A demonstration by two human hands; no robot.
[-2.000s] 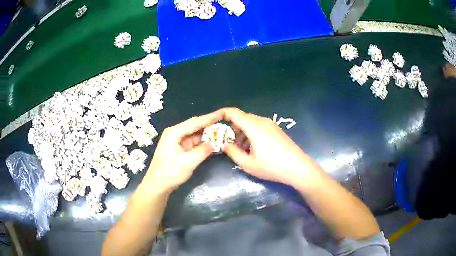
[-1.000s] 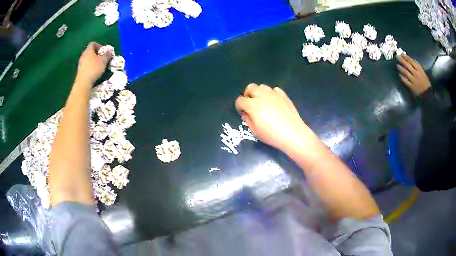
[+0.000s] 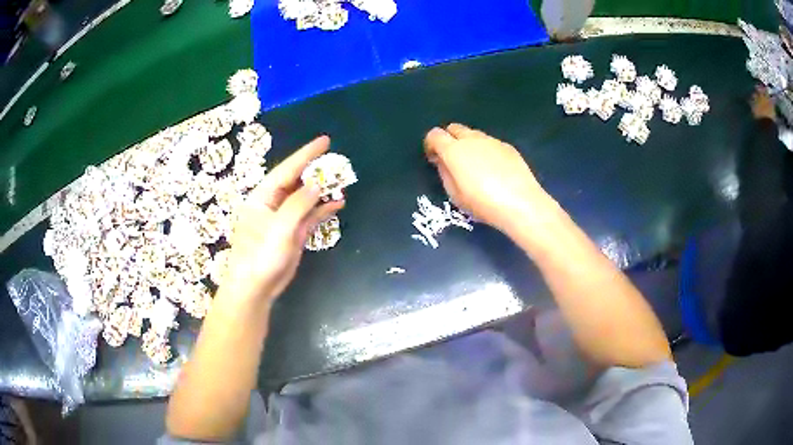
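My left hand (image 3: 274, 222) holds a round white housing (image 3: 330, 176) with gold specks between thumb and fingers, above the dark green bench. A second white housing (image 3: 323, 234) lies on the bench just below it, partly behind the fingers. My right hand (image 3: 476, 172) is over the bench to the right, fingers bent together; its fingertips are turned away, so whether it holds anything is hidden. A small pile of thin white inserts (image 3: 432, 219) lies beside and below the right hand. One loose insert (image 3: 396, 270) lies nearer me.
A dense heap of housings (image 3: 130, 226) fills the bench's left, with a clear plastic bag (image 3: 54, 326) beside it. Beyond are a green conveyor belt (image 3: 113, 96) and a blue sheet (image 3: 452, 30) bearing housings. A housing cluster (image 3: 639, 97) and another person's hand (image 3: 763, 104) are at right.
My left hand has come back from the heap's far end to the middle with a housing. My right hand stays near the inserts. The other person's hand has moved away from the right cluster.
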